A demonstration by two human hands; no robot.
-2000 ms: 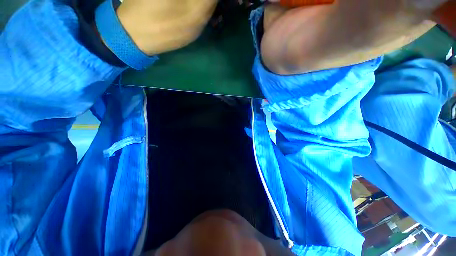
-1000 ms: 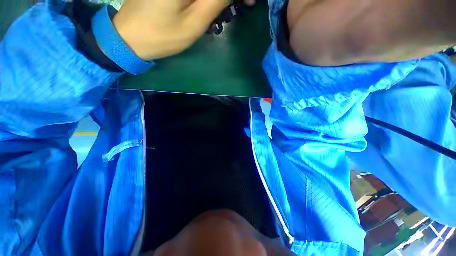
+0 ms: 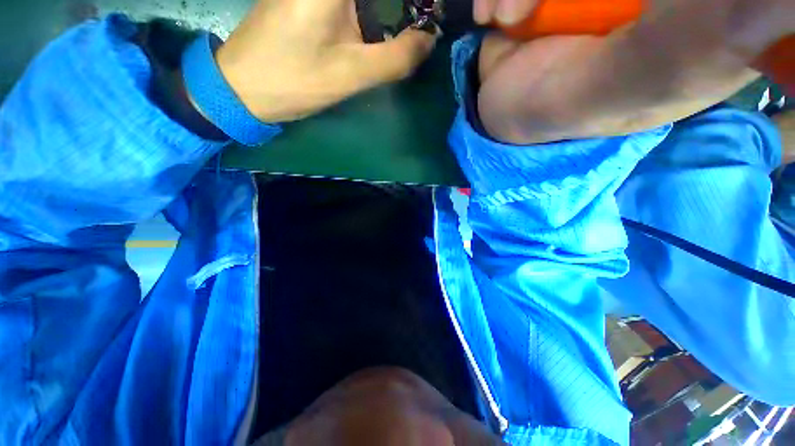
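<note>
My left hand (image 3: 318, 57), with a blue wrist strap (image 3: 218, 100), is at the top, its thumb and fingers around a small black-and-silver unit (image 3: 422, 12) that the frame's top edge cuts off. My right hand (image 3: 610, 74) is at the top right, partly cut off, closed on an orange electric screwdriver (image 3: 580, 15). The screwdriver lies sideways, its orange body passing behind my wrist and fingers. Its black nose end points toward the unit; whether it touches a screw cannot be told.
The green mat (image 3: 349, 144) lies under my hands, its front edge near my body. A neighbour's blue sleeve (image 3: 706, 200) with a dark cable (image 3: 710, 257) across it is close on the right. Small specks lie on the mat at the top left.
The orange screwdriver, out of view one second ago, shows again in my right hand, which has shifted slightly left. My left hand and the unit have moved a little right.
</note>
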